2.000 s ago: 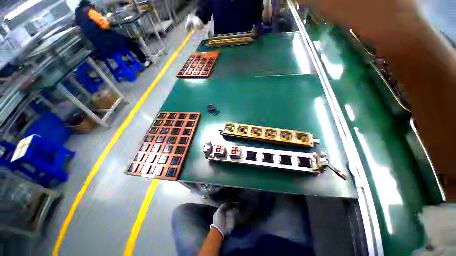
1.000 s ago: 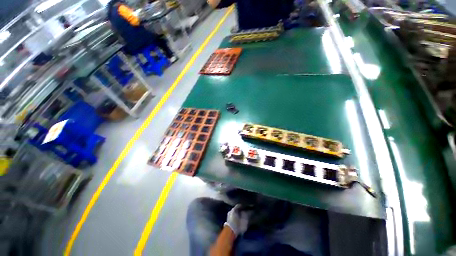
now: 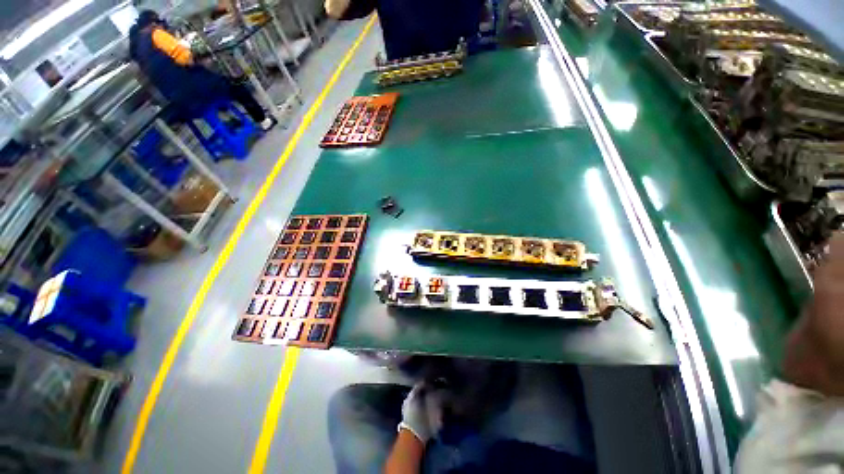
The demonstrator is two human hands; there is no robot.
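A silver bar fixture (image 3: 546,298) lies on the green bench, with red-orange components (image 3: 406,286) in its two left positions and dark square openings in the others. A brass-coloured fixture bar (image 3: 490,248) lies just behind it. An orange-brown parts tray (image 3: 304,280) with dark and shiny squares lies to the left. My left hand (image 3: 419,414), in a white glove, rests low over my lap, away from the fixtures; its fingers are unclear. My right arm shows blurred at the right edge; the hand is not visible.
Small loose black pieces (image 3: 390,205) lie behind the bars. A second parts tray (image 3: 361,120) and fixture (image 3: 419,70) lie farther back, near a person in dark clothes (image 3: 430,28). Fixture stacks (image 3: 787,111) fill trays at right. Another person (image 3: 176,65) sits left by blue stools (image 3: 220,130).
My right arm has dropped from the upper right to the lower right edge, uncovering the fixture stacks. The view has shifted. The fixtures and trays lie as before, and my left hand stays low.
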